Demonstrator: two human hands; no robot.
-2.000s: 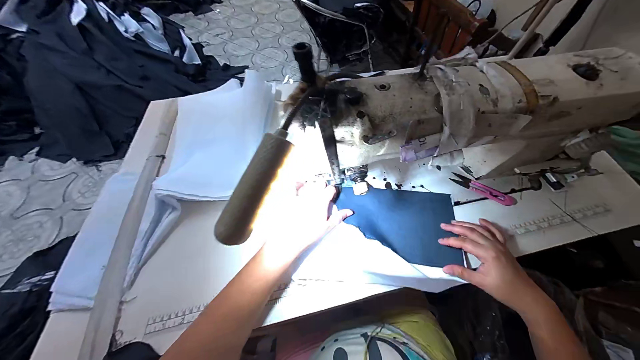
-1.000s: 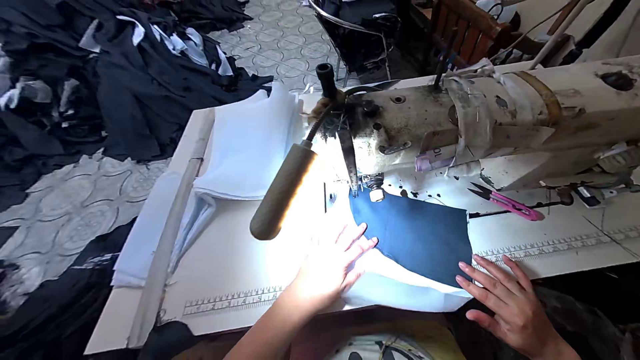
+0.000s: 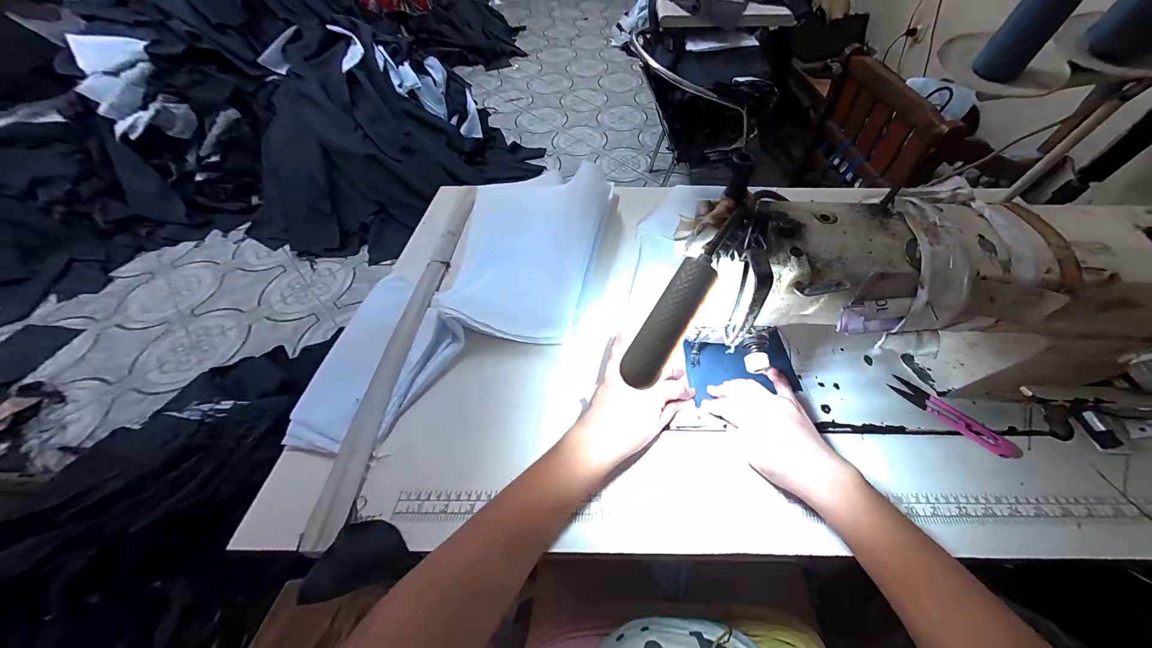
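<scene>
A dark blue fabric piece [image 3: 717, 367] lies under the needle area of a sewing machine [image 3: 846, 261]. My left hand [image 3: 630, 400] rests at the fabric's left edge, its fingertips touching or very near it; bright light washes out part of the hand. My right hand [image 3: 765, 423] lies on the fabric's near side, fingers spread close to the presser foot. Whether either hand pinches the cloth cannot be told. A lamp with a textured grey-brown handle [image 3: 669, 322] hangs over the left hand. Pink-handled thread snips [image 3: 967, 425] lie right of my right hand.
Folded white fabric [image 3: 531, 261] lies on the table's left part, beside a long pale strip [image 3: 387, 378]. A measuring tape [image 3: 1008, 507] runs along the near edge. Dark cloth [image 3: 333, 144] is heaped on the tiled floor. A wooden chair [image 3: 886, 117] stands behind the machine.
Both hands have moved to the needle area, the right one inward from the fabric's right side. Much less of the blue fabric shows now, and the white layer below it is mostly out of sight.
</scene>
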